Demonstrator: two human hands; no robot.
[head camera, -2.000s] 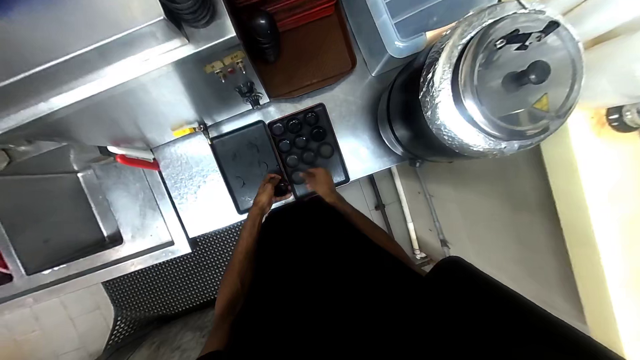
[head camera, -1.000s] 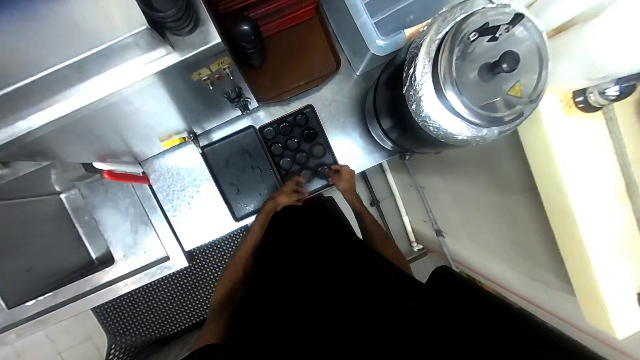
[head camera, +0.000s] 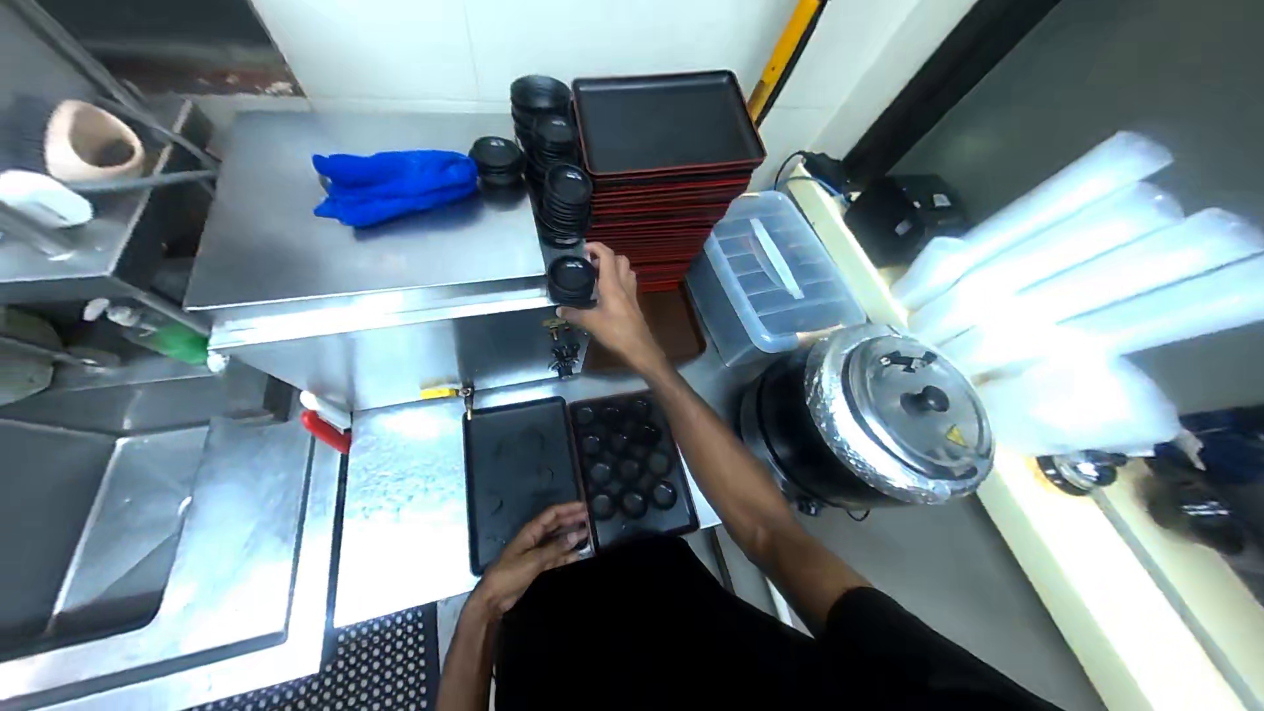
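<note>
My right hand (head camera: 617, 306) reaches up to a short stack of small black dishes (head camera: 572, 279) at the corner of the steel shelf, its fingers and thumb around the stack's right side. My left hand (head camera: 541, 553) is low, at the lower right corner of an empty-looking black tray (head camera: 523, 474); a small dark thing shows at its fingers, partly hidden. Touching that tray on the right is a second black tray (head camera: 647, 520) with several small round black dishes (head camera: 629, 471) laid in rows.
Taller stacks of black dishes (head camera: 567, 202) and a pile of red-edged trays (head camera: 667, 128) stand behind. Blue gloves (head camera: 395, 186) lie on the steel shelf (head camera: 365, 267). To the right are a clear plastic box (head camera: 780, 267) and a foil-wrapped soup kettle (head camera: 899, 415); a sink (head camera: 89, 523) is left.
My right hand has left the tray of dishes and moved up to the dish stack on the shelf. My left hand remains low by the trays. The view has tilted up.
</note>
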